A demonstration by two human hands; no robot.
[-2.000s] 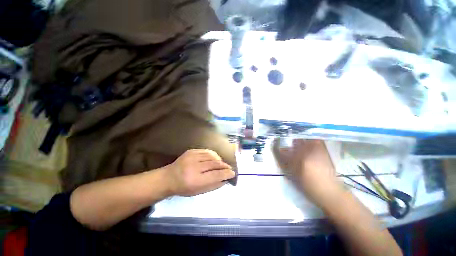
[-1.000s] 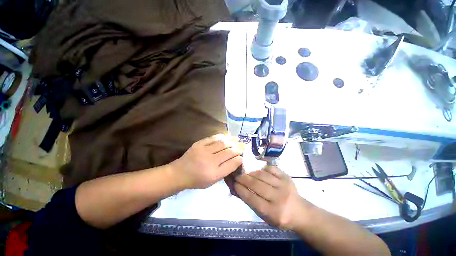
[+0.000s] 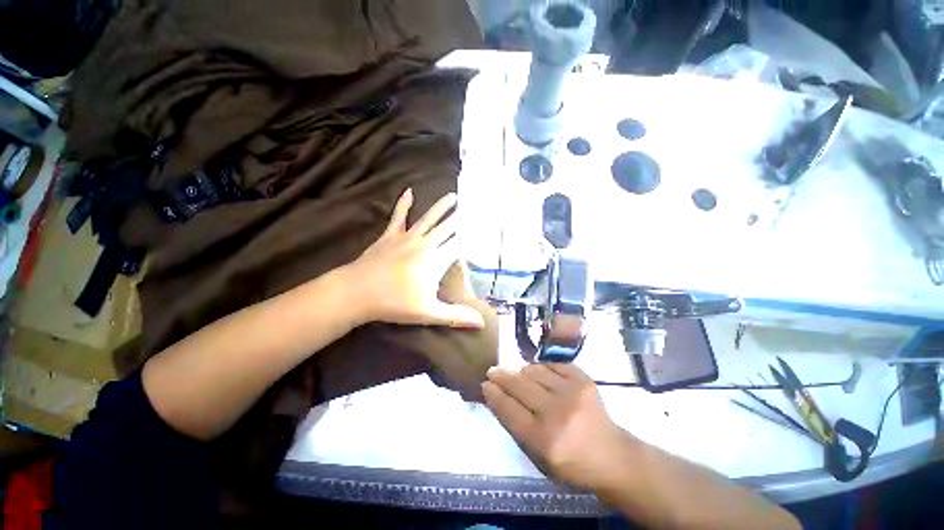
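The brown garment cloth runs from the heap on the left to the lit needle area of the white sewing machine. My left hand lies flat on the cloth with its fingers spread, left of the needle area. My right hand has its fingers closed on the cloth's right edge, just below the needle guard. The needle tip and presser foot are hard to make out in the glare.
A smartphone lies under the machine arm. Scissors and thin snips lie at the right. Black labelled strips rest by the pile, over cardboard. A measuring tape strip follows the table's front edge.
My left hand has opened, spread its fingers and moved up and slightly left on the cloth. My right hand came in from under the machine arm to the cloth's edge and stays there.
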